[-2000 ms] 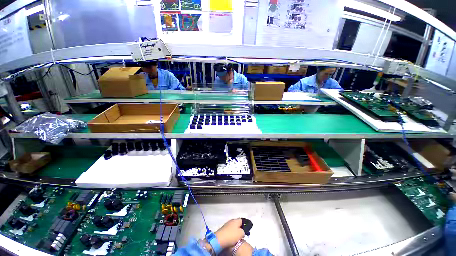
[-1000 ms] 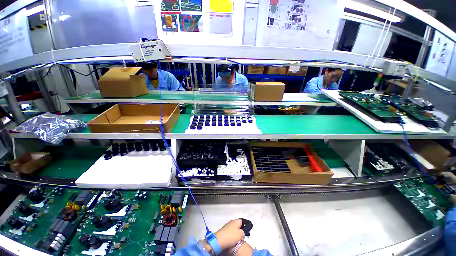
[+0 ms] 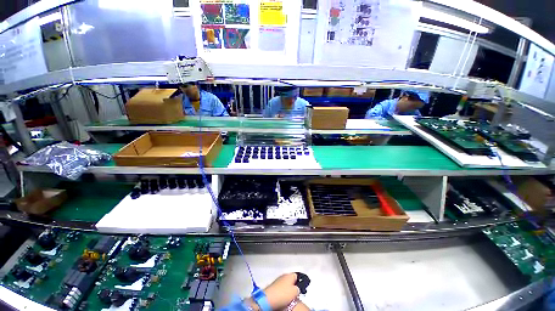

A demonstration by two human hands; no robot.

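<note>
My left hand (image 3: 281,291), with a blue wrist strap and cord, is low in the centre, its fingers closed at a small round black part (image 3: 302,282). My right hand is mostly hidden behind or under it; only its wrist with a bracelet (image 3: 296,304) shows at the bottom edge. Its fingers cannot be made out. Green circuit boards (image 3: 159,267) with black round parts, white patches, copper-orange coils and grey-black blocks lie to the left of my hands.
A metal rail (image 3: 348,273) crosses the pale conveyor surface. Another board (image 3: 517,246) lies at the right. Ahead are a foam tray (image 3: 158,217), black bins (image 3: 248,197) and a cardboard box (image 3: 359,220). An empty box (image 3: 169,149) and component tray (image 3: 274,159) are above. Three people sit beyond.
The view has tilted a little, so the shelves sit lower in the picture. My hands and the black part hold nearly the same pose. The person beyond at right has lowered their head.
</note>
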